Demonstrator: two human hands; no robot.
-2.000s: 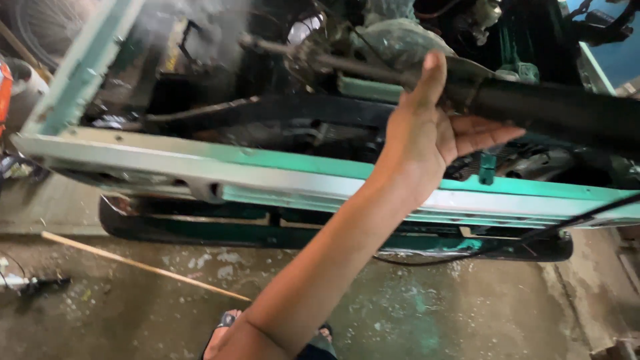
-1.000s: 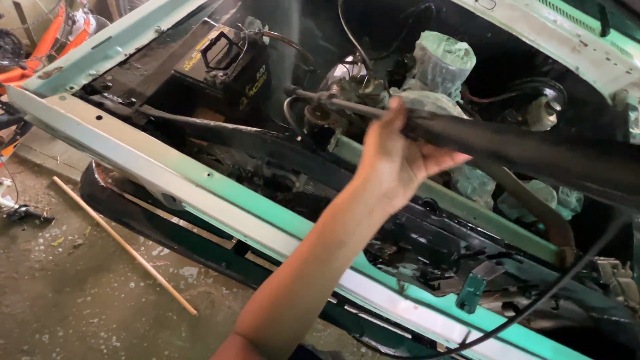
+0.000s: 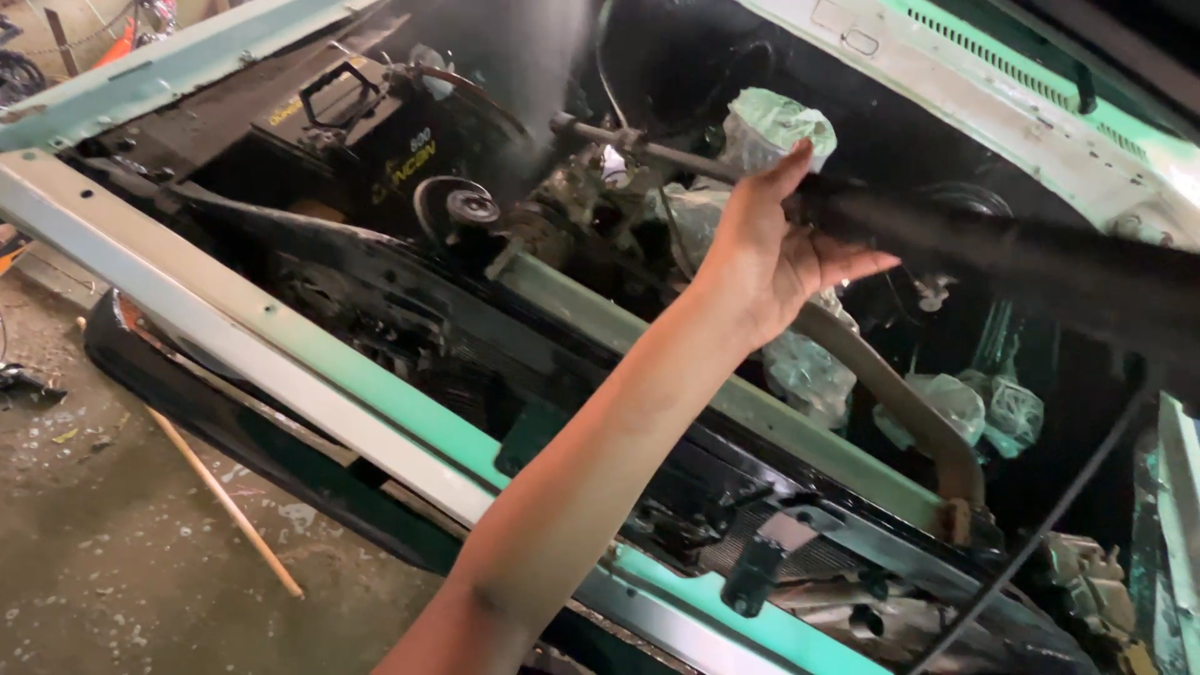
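My left hand (image 3: 769, 248) reaches in from the bottom and holds a dark spray lance (image 3: 947, 239), thumb over it and fingers loosely extended beneath. The lance's thin metal tube (image 3: 675, 157) points up-left, and pale mist (image 3: 553, 66) hangs near its tip. Below and left of the tip are a black car battery (image 3: 375, 150) with a handle and a round horn-like part (image 3: 472, 206). Behind my left hand stands an engine part wrapped in clear plastic (image 3: 780, 122). My right hand is out of view; the lance runs out at the right edge.
The open engine bay has a pale green front panel (image 3: 375, 412) and a greenish crossbar (image 3: 600, 309). More plastic-wrapped parts (image 3: 933, 412) sit at the right, near a curved pipe (image 3: 872, 375). A thin dark rod (image 3: 1041, 534) slants at lower right. A wooden stick (image 3: 225, 497) lies on the wet floor.
The view has turned and shifted closer over the engine bay. My left hand stays on the lance. Mist shows more plainly near the tip than two seconds ago.
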